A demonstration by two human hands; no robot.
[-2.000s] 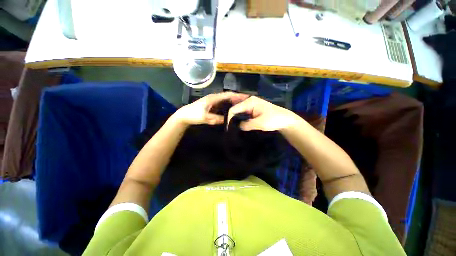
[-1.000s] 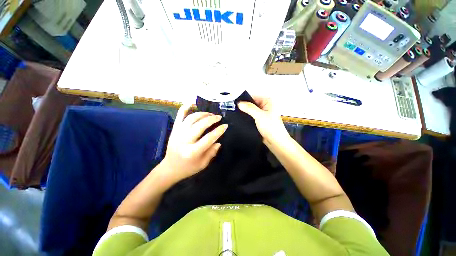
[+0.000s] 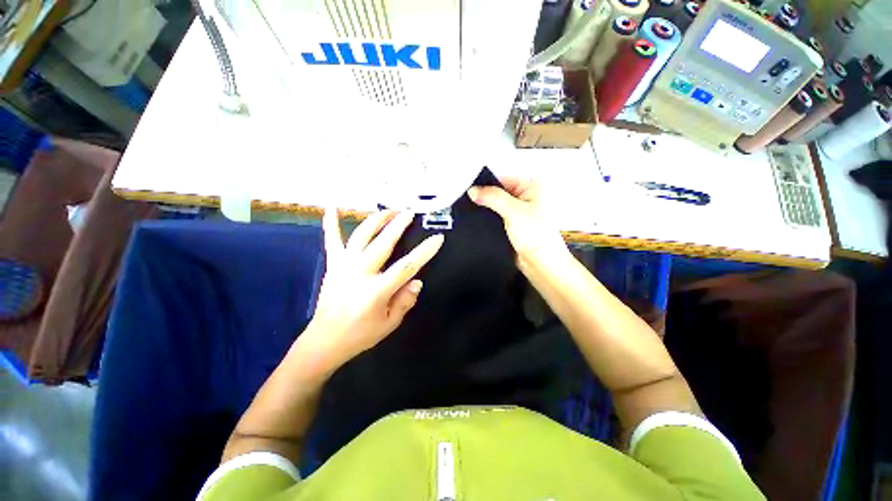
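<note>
The black cloth (image 3: 460, 303) lies under the white JUKI machine head (image 3: 391, 108) and hangs over the wearer's lap. The small silver clamp (image 3: 437, 221) rests on the cloth below the head. My left hand (image 3: 367, 279) lies on the cloth left of the clamp, fingers spread, pressing rather than gripping. My right hand (image 3: 513, 215) pinches the cloth's edge right of the clamp, where a black corner sticks up. The needle is hidden by the head.
A control panel (image 3: 729, 73), thread cones (image 3: 627, 80) and a small cardboard box (image 3: 556, 129) stand at the back right. Dark snips (image 3: 675, 193) lie on the right of the table. Blue bin (image 3: 210, 342) is left, brown-lined bin (image 3: 773, 352) right. A ribbed lamp neck (image 3: 217, 54) stands left.
Two seconds ago both hands held the cloth below the table edge. They then moved up to the clamp. Since one second ago, the left hand's fingers have spread flatter; the right hand still pinches the cloth.
</note>
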